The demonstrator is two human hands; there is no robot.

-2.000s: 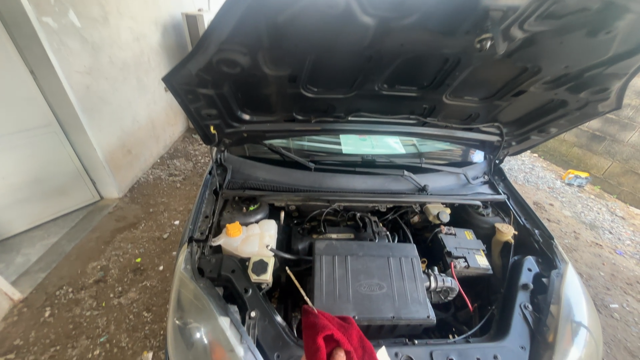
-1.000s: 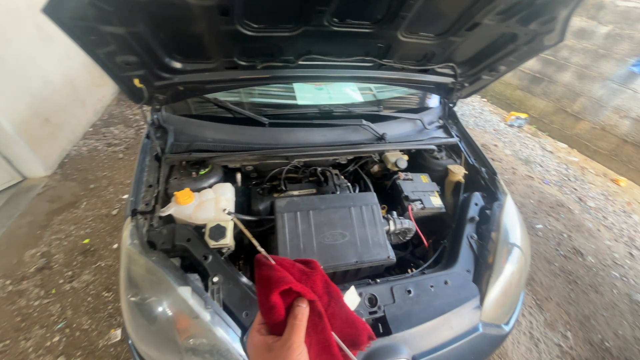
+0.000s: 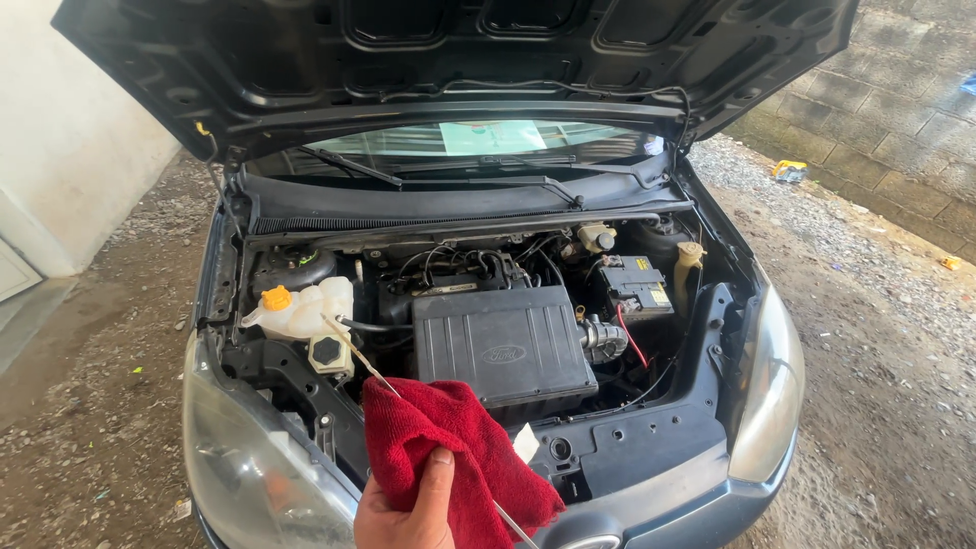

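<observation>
My left hand [image 3: 423, 507], at the bottom centre, grips a red cloth [image 3: 438, 435] with the thumb on its near side. A thin metal dipstick [image 3: 385, 381] passes through the folded cloth. One end points up and left in front of the white coolant reservoir [image 3: 305, 309] with its orange cap; the other leaves the cloth at the lower right and runs out of the frame. Behind the cloth lies the black Ford engine cover [image 3: 499, 343]. The fingers behind the cloth are hidden. My right hand is not in view.
A raised hood [image 3: 457, 53] spans the top. The battery [image 3: 637, 286] and a capped filler neck [image 3: 688, 259] are at the right of the engine bay. Headlights [image 3: 770, 381] flank the front. A block wall [image 3: 900, 107] stands at the right.
My left hand and the red cloth show much more than two seconds ago, when only a fingertip and part of the cloth were visible at the bottom edge. The view has shifted.
</observation>
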